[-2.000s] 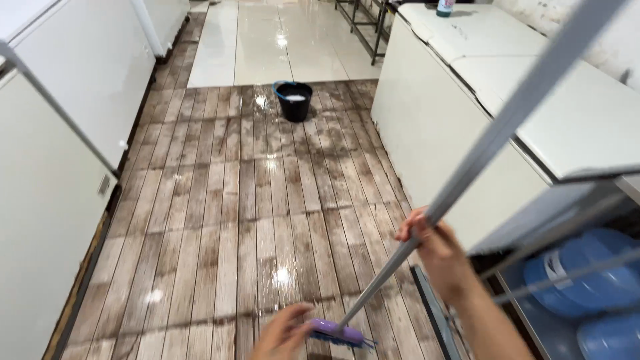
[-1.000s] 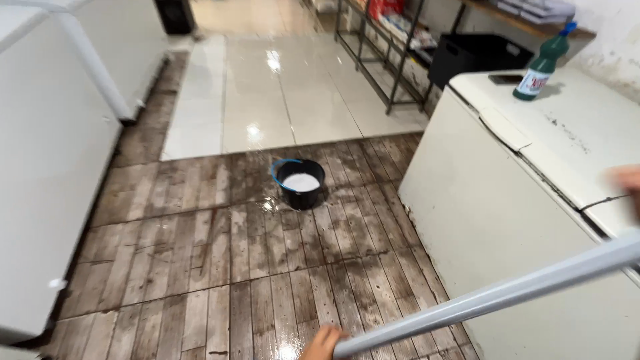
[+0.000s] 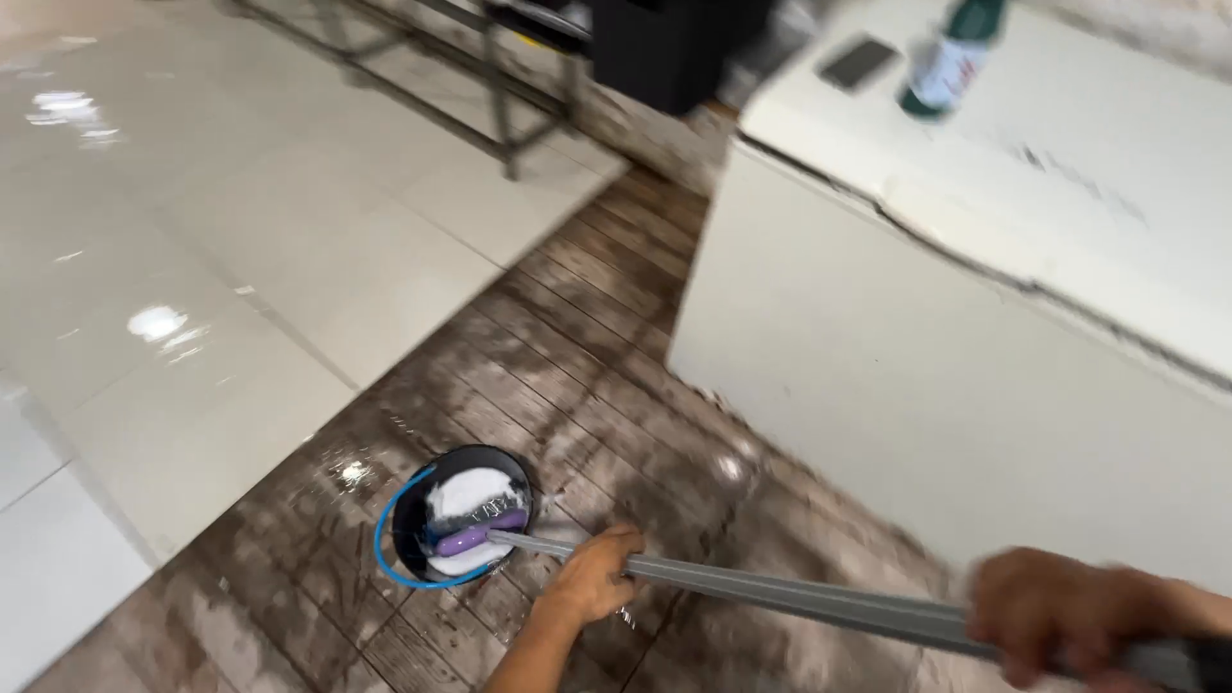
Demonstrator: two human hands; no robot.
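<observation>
A black bucket (image 3: pixel 409 520) with a blue handle stands on the wet wood-look floor, with white suds inside. The purple head of a floor brush (image 3: pixel 465 539) lies in the suds, within the bucket's rim. Its long grey pole (image 3: pixel 789 597) runs from there to the lower right. My left hand (image 3: pixel 599 575) grips the pole a little above the brush head, just right of the bucket. Around the upper part of the pole my right hand (image 3: pixel 1054 611) is closed, blurred, at the right edge of the view.
A white chest freezer (image 3: pixel 847 385) fills the right side, a green bottle (image 3: pixel 948 67) and a dark flat object (image 3: pixel 859 63) on its lid. Pale glossy tiles (image 3: pixel 241 221) meet the wood-look floor at the left. A metal rack (image 3: pixel 500 96) and a black crate (image 3: pixel 664 48) are at the top.
The brush head, near my left hand and away from the bucket two seconds ago, is now inside the bucket. Both hands have moved with the pole. The view has turned right and come nearer the bucket.
</observation>
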